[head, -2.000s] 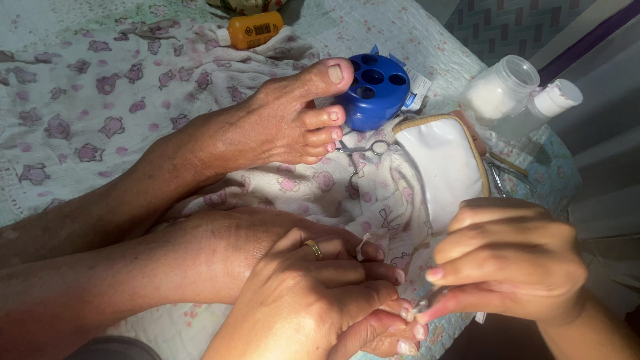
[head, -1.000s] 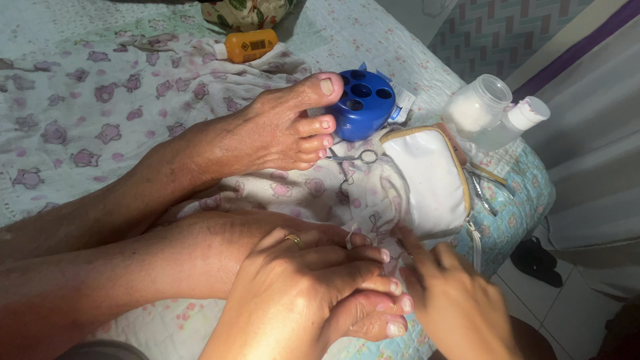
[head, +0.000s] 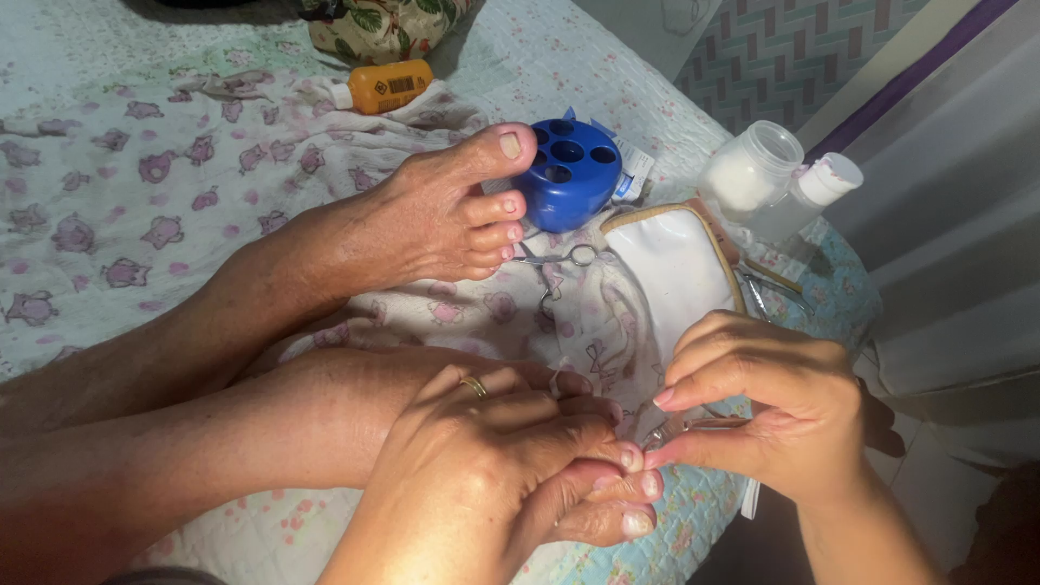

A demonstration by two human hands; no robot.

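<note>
My left hand (head: 479, 455), with a gold ring on one finger, lies over the front of a person's lower foot (head: 605, 516) and grips its toes. Between the thumb and fingers of my right hand (head: 772, 406) is a small metal nail tool (head: 674, 426), probably a cuticle nipper, its tip close to a toe beside my left fingertips. Some white material (head: 558, 378) sits between two toes. The person's other foot (head: 431, 211) rests above, toes up, near a small pair of scissors (head: 556, 258) on the patterned cloth (head: 162, 231).
A blue holder with round holes (head: 569, 183) stands beside the upper foot. Right of it are a white pouch with tan trim (head: 670, 260), a clear jar with white contents (head: 751, 171), a white-capped bottle (head: 800, 199) and metal tools (head: 772, 292). An orange bottle (head: 390, 86) lies behind, on the quilt.
My right hand was blurred and lower beside the pouch a second ago; now it is raised at the toes with the tool showing. My left hand keeps hold of the foot.
</note>
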